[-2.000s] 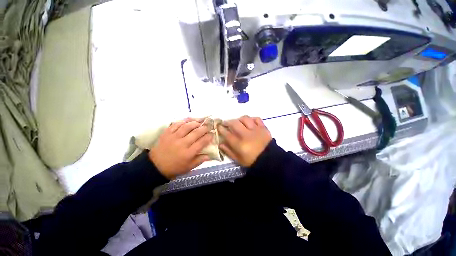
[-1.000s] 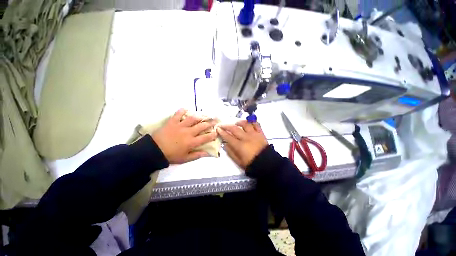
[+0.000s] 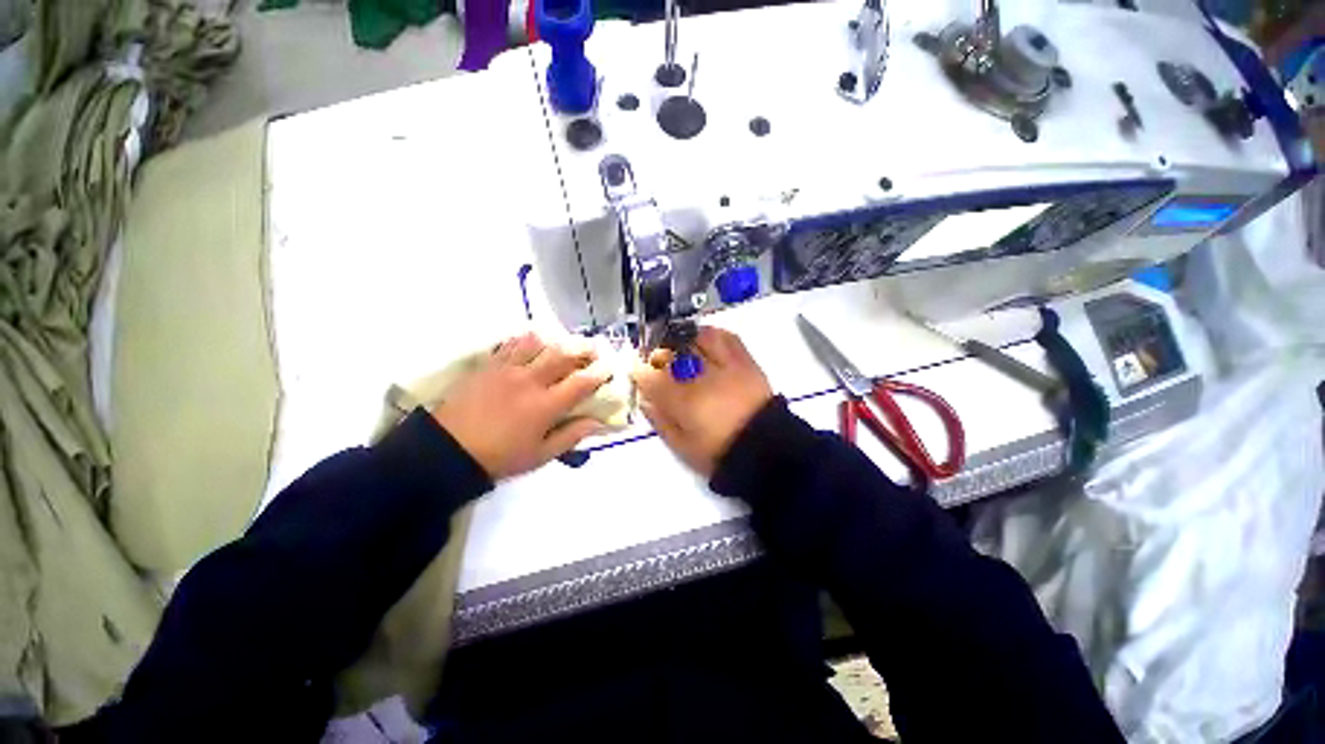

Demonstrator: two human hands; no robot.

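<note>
The khaki garment piece [image 3: 608, 400] lies bunched between my hands, its end at the presser foot [image 3: 639, 337] of the white sewing machine [image 3: 930, 131]. Its rest runs under my left forearm and hangs over the table's front edge. My left hand [image 3: 526, 404] lies flat on the piece, left of the needle. My right hand [image 3: 708, 400] holds the piece's right side close to the needle, its fingertips partly behind a blue knob [image 3: 685, 366]. The needle tip and seam are too small and bright to tell.
Red-handled scissors [image 3: 904, 422] lie right of my right hand. A slim tool with dark green wrapping [image 3: 1072, 390] lies further right. A smooth khaki panel [image 3: 189, 349] and a crumpled khaki heap [image 3: 51, 364] are at left. White cloth [image 3: 1213, 538] hangs at right. A measuring strip [image 3: 610, 577] lines the front edge.
Both hands have moved the khaki piece from near the table's front edge up to the presser foot. The camera view has also shifted, showing more of the machine's top.
</note>
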